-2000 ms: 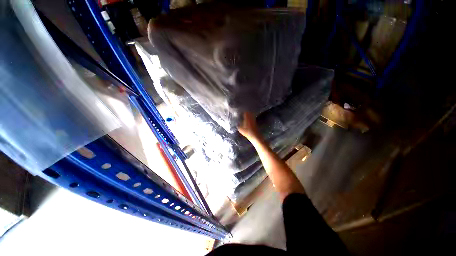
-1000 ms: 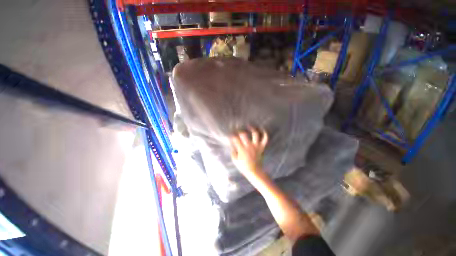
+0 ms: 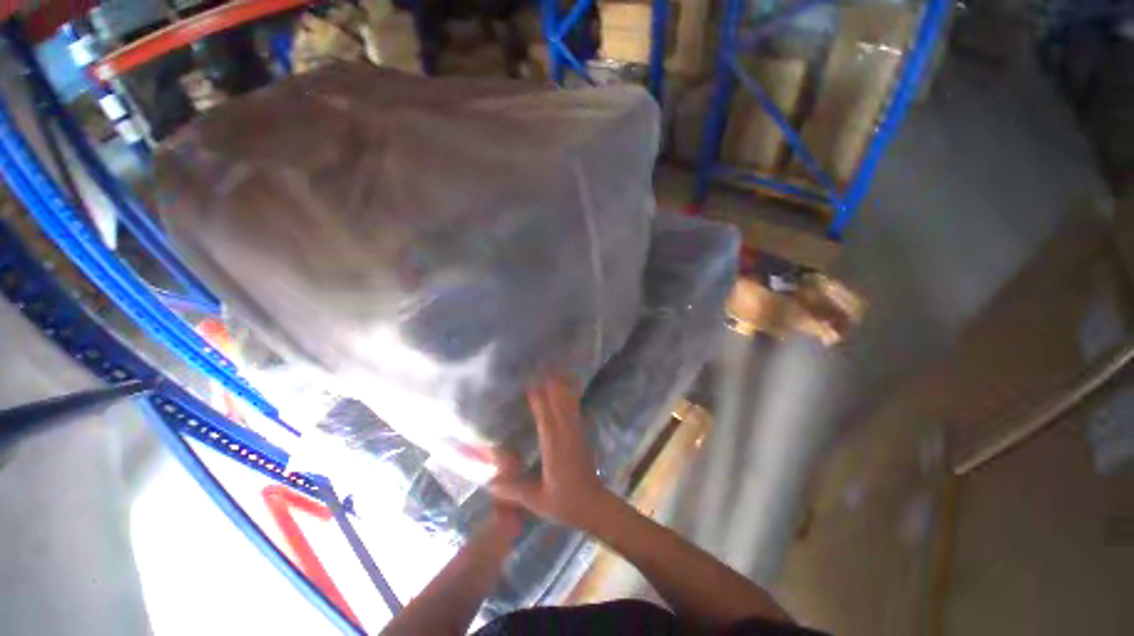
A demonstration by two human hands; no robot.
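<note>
A large plastic-wrapped grey-brown bundle [image 3: 410,199] sits tilted on top of darker wrapped bundles [image 3: 678,292], stacked on a wooden pallet [image 3: 672,447]. My right hand [image 3: 560,466] is at the near lower edge of the top bundle, with its fingers raised against the wrap and spread apart. My left hand [image 3: 501,503] is close beside it, at the same edge and partly behind the right hand. Glare and blur hide the left fingers, so its grip cannot be told.
Blue rack posts [image 3: 137,292] stand close on the left, with an orange-red rack guard [image 3: 305,547] at floor level. Blue racking [image 3: 796,143] with cartons [image 3: 761,112] is behind. Brown cartons [image 3: 1032,522] stand on the right. A loose pallet piece [image 3: 796,308] lies beyond the stack.
The view has come closer and turned, so the bundle sits larger and further left. My left hand has come into view beside my right, which has moved from the bundle's face to its lower edge.
</note>
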